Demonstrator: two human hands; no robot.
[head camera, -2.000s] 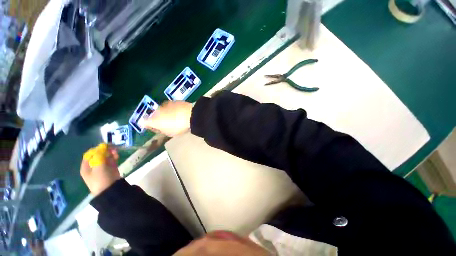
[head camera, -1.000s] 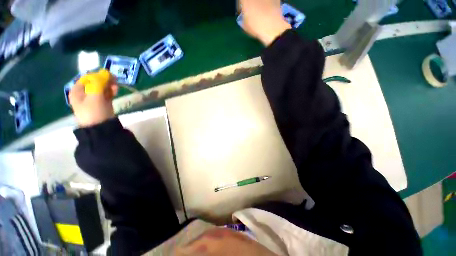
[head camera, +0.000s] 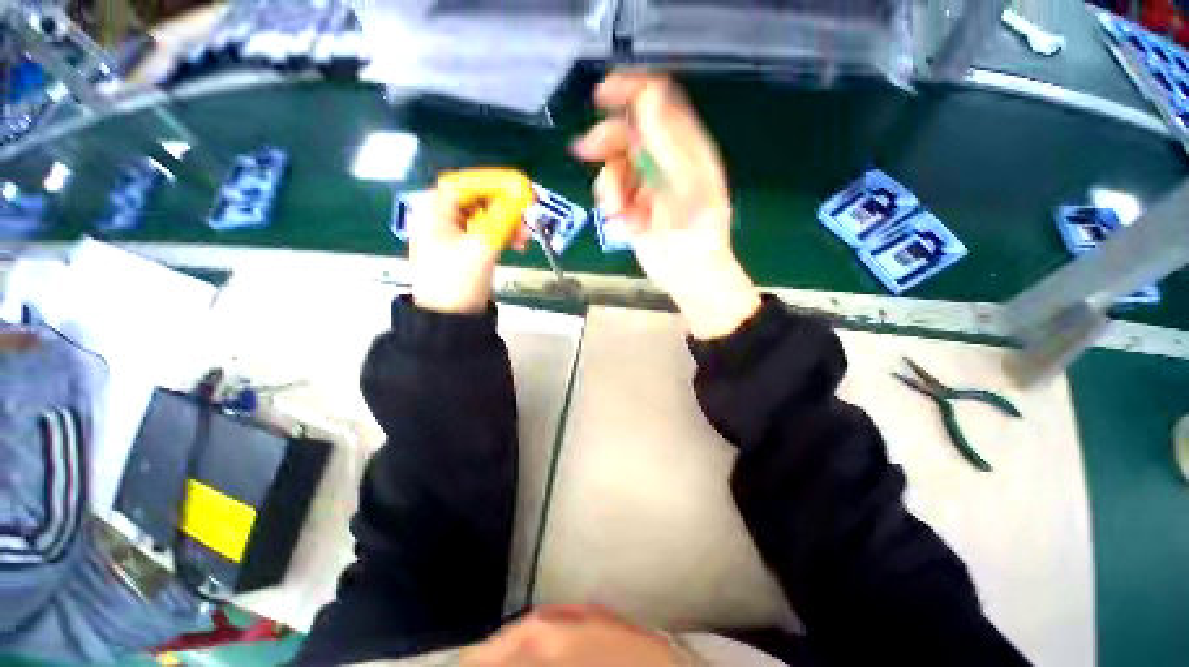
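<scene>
My left hand (head camera: 456, 241), with yellow finger cots (head camera: 489, 196), is over the belt's near edge. A thin metal rod (head camera: 550, 250) sticks out from its fingers. My right hand (head camera: 665, 183) is raised over the belt, blurred, with the green part of the pen-shaped tool (head camera: 648, 167) showing at its fingers. A light-blue housing (head camera: 561, 219) lies on the belt between my hands. Another housing (head camera: 610, 232) is partly hidden by my right hand, and one (head camera: 402, 212) by my left. The tool's tip cannot be made out.
More housings lie on the dark-green belt (head camera: 769, 222), including two touching (head camera: 917, 252) at right. Green-handled pliers (head camera: 958, 407) lie on the beige sheet (head camera: 665, 456). A grey post (head camera: 1089, 280) stands at right. A black box (head camera: 222, 489) with a yellow label is at left.
The view has swung round. The pen-shaped tool lay on the beige sheet one second ago and now shows in my right hand, which has come back closer to my left hand.
</scene>
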